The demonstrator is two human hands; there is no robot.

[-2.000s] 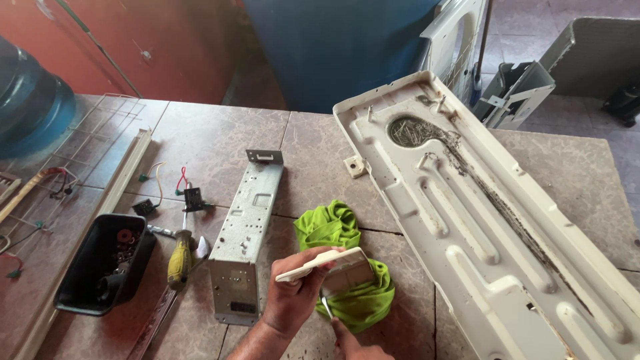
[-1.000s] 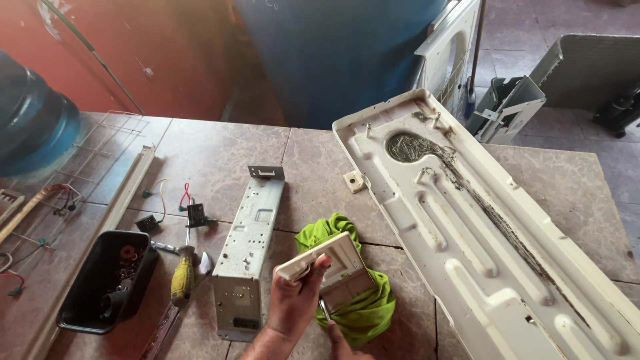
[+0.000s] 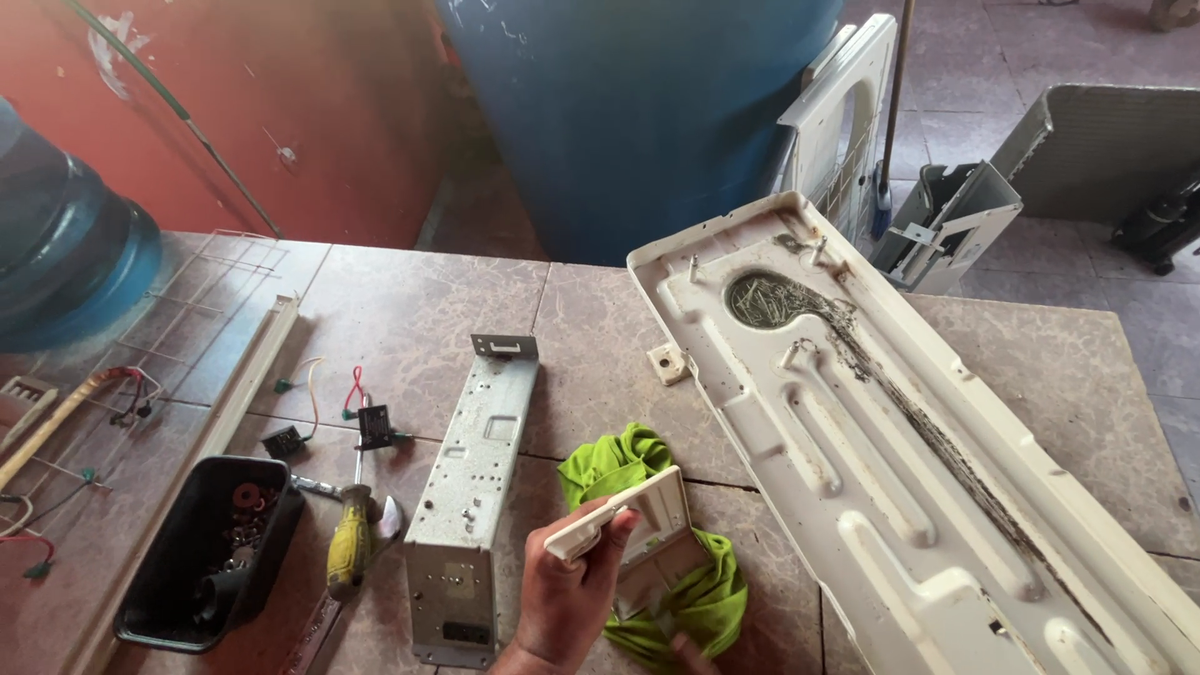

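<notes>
My left hand [image 3: 574, 583] grips a cream plastic cover [image 3: 656, 511] by its near edge, thumb on top, and holds it tilted over a bright green cloth [image 3: 717, 600]. Low in the view, my right hand [image 3: 692, 652] is mostly cut off and blurred, close to the lower part of the cover; whether it holds anything cannot be made out. Left of my hands lies a perforated metal bracket [image 3: 473, 450]. A large cream metal base pan [image 3: 872, 487] with dirt in its channel lies on the right.
A black tub [image 3: 211, 553] of small hardware stands left, beside a yellow-handled screwdriver [image 3: 349, 544], two black capacitors [image 3: 375, 427] and a long metal strip [image 3: 239, 375]. A wire rack [image 3: 178, 300] and blue water jug [image 3: 70, 234] are farther left. A blue barrel [image 3: 647, 122] stands behind the tiled table [image 3: 422, 281].
The cover has tilted in my left hand since a second ago, its edge turning more toward the camera. The slim light-coloured tool seen earlier in my right hand is not distinguishable now.
</notes>
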